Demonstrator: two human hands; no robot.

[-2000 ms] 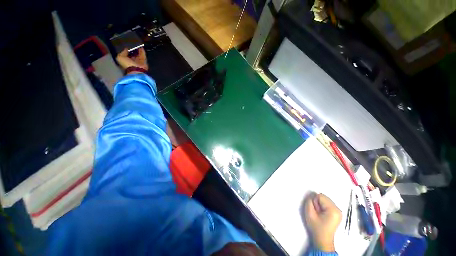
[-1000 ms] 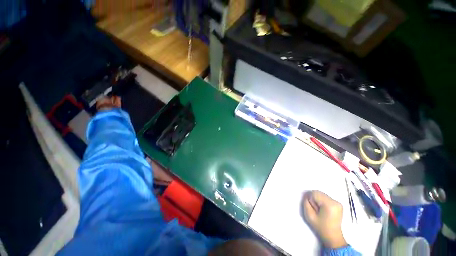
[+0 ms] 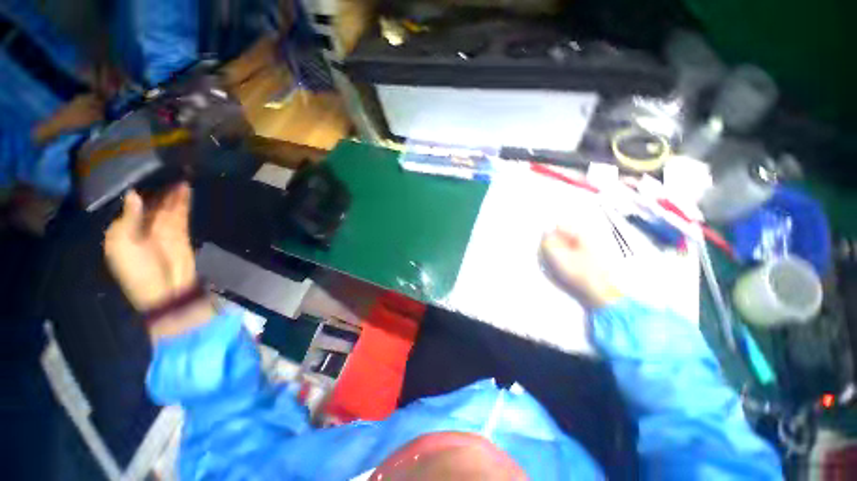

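My left hand [image 3: 155,249] is raised at the left, blurred, with its fingers apart and nothing visible in it. A grey tablet-like panel with an orange-yellow strip [image 3: 122,155] is just beyond its fingertips; blur hides whether they touch. My right hand [image 3: 573,265] rests on the white board [image 3: 517,272] with curled fingers, and no object shows in it. A dark, crumpled-looking item [image 3: 318,204] lies on the left end of the green mat [image 3: 399,216].
Another person's hand [image 3: 70,117] and blue sleeves are at the upper left. A clear case [image 3: 446,162], red pens, tweezers [image 3: 620,233], a tape roll [image 3: 641,150] and a white cup [image 3: 778,291] line the bench's far and right sides. A red item [image 3: 376,362] is below the mat.
My left hand has drawn back from the dark area at the left and its fingers now show spread. The view has turned left, bringing another person into sight. My right hand stays on the board.
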